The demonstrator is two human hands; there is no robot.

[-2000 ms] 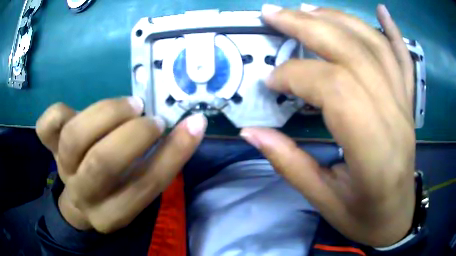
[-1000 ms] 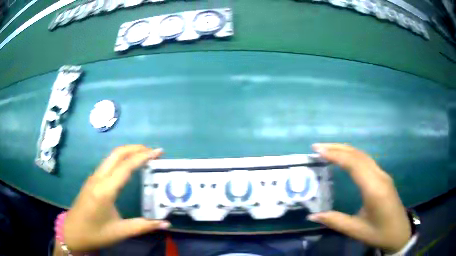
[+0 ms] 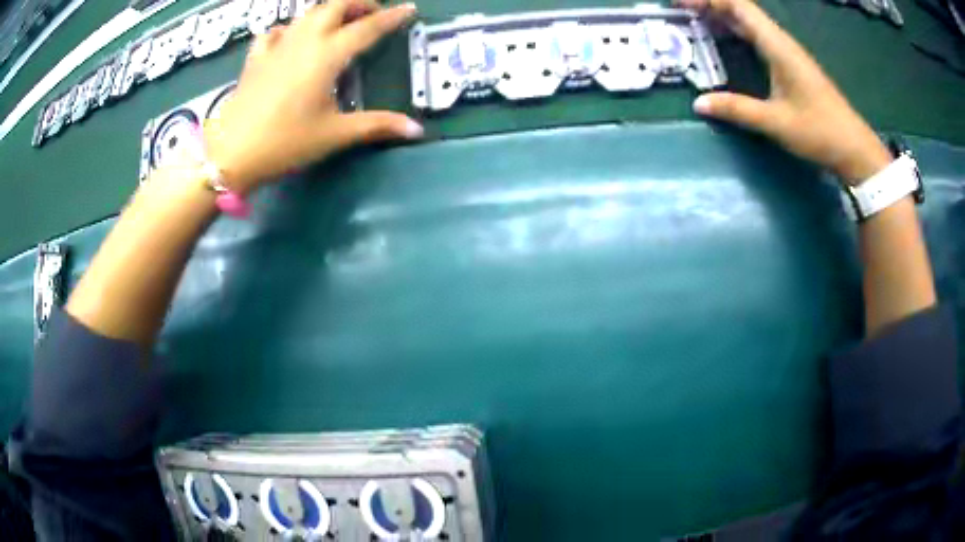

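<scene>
A long silver housing with three round stations lies at the top centre on the green surface. My left hand is at its left end, fingers and thumb spread, with the tips beside the corners. My right hand is around its right end, a finger at the far rim and the thumb just below the near edge. Both hands look open, not clamped on it. The discs show pale blue under their tongues.
A stack of similar housings is at the bottom left, cut off by the frame edge. Another housing is partly behind my left hand. A row of housings runs along the upper left. A narrow metal part is at the far left.
The housing between my hands has moved forward, away from my body, to the far green strip. My hands have moved with it and spread at its ends. The stack has come into view.
</scene>
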